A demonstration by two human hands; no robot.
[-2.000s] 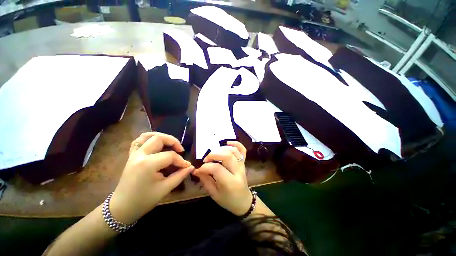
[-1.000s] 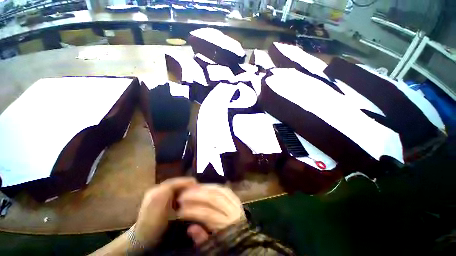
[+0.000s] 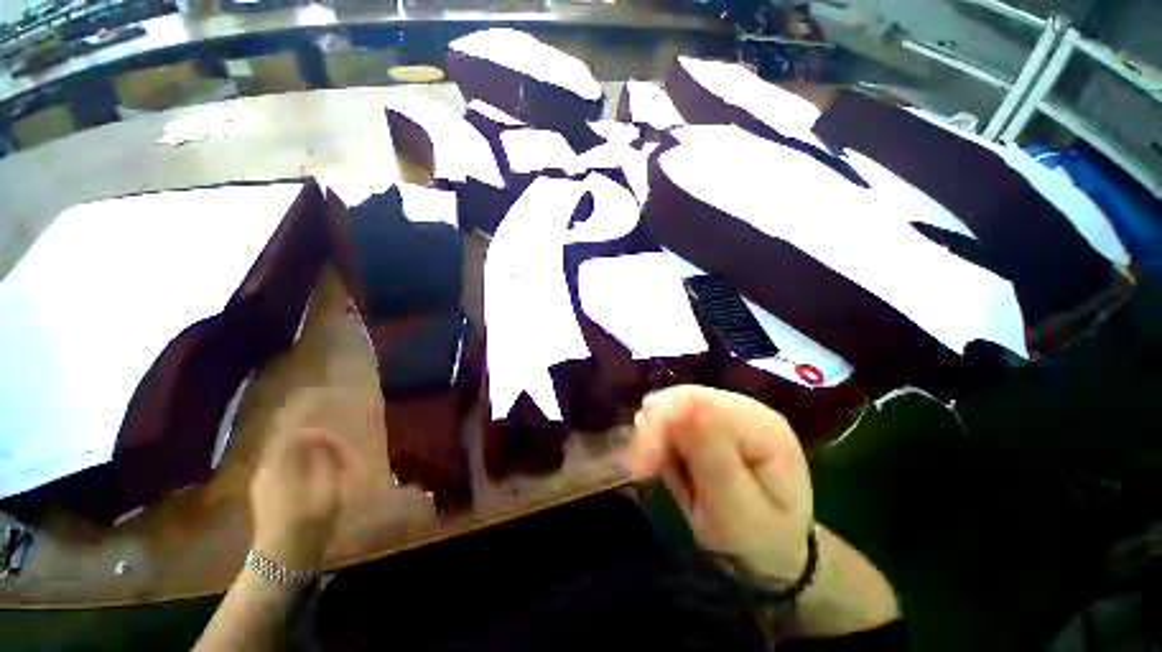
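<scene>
My left hand [image 3: 303,484] is blurred over the table's front part, between the wide left bundle and the centre stack; its fingers are not clear. My right hand [image 3: 729,474] is raised in front of the small panel bundle, fingers curled in; whether it holds anything cannot be told. The black cut pieces [image 3: 410,274] lie on a narrow maroon stack between the hands. Right of them is the curved pattern piece [image 3: 525,299] with its looped top and notched bottom, on its bundle. The small white-topped panel [image 3: 641,303] lies beside it.
A dark phone [image 3: 730,318] and red ring [image 3: 810,375] lie on a white-topped stack at right. The large body panel bundle [image 3: 140,293] is far left. Long bundles [image 3: 828,242] stand right. A small metal tool [image 3: 15,548] is at the left table edge.
My hands were together before the centre stack, fingertips meeting and then overlapping. They are now apart, the left moved left and the right moved right. The notched bottom of the curved piece is uncovered.
</scene>
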